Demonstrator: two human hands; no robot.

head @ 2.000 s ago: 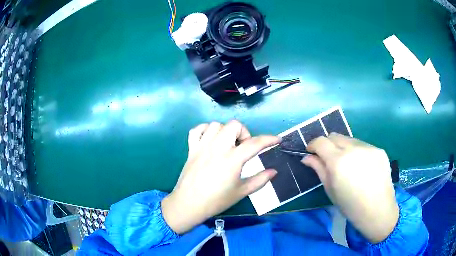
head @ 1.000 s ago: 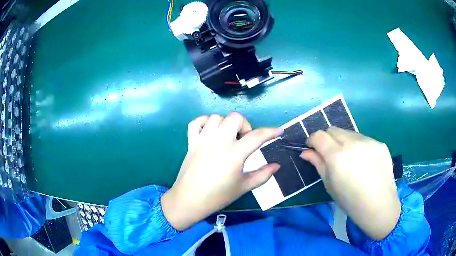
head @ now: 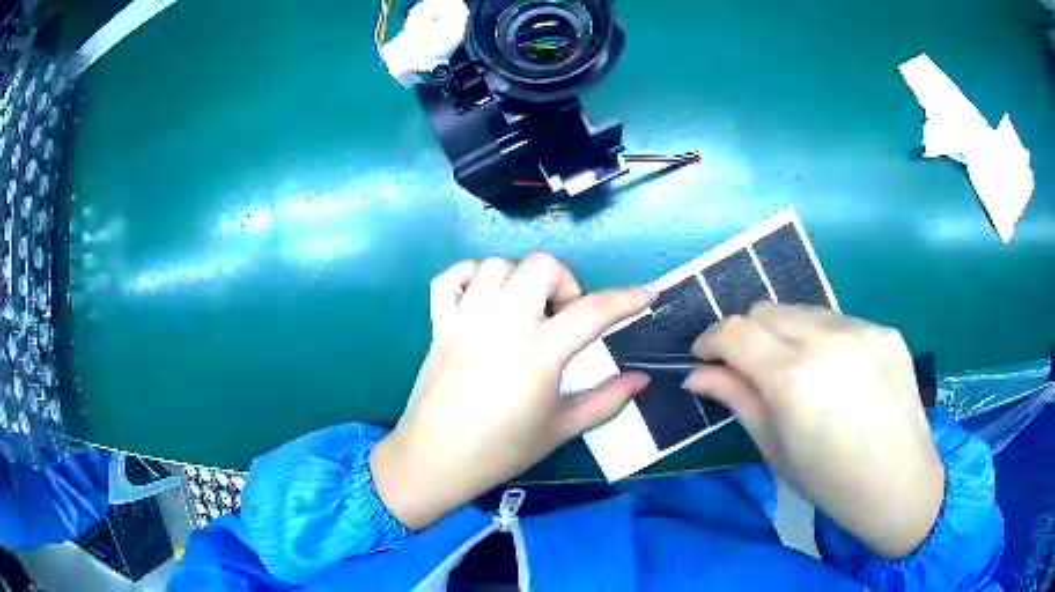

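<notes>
A white release liner sheet (head: pixel 625 444) with black adhesive blocks lies tilted on the green mat in front of me. My bare left hand (head: pixel 509 370) rests at its left part, thumb and index finger spread on the sheet, holding nothing. My bare right hand (head: pixel 810 405) pinches thin metal tweezers (head: pixel 662 365), whose tips point left over the black blocks between my left thumb and index finger. Whether the tips grip a strip cannot be told.
A black optical module (head: pixel 509 133) with a big round lens (head: pixel 544 41), a white round part (head: pixel 434 32) and thin wires (head: pixel 662 158) lies beyond the sheet. Torn white scrap paper (head: pixel 978 145) is at the right, a dotted sheet (head: pixel 29 266) at the far left.
The tweezers have shifted left and slightly down over the black blocks, with my right hand. My left hand stays on the sheet. The module and scrap appear slightly higher in the view.
</notes>
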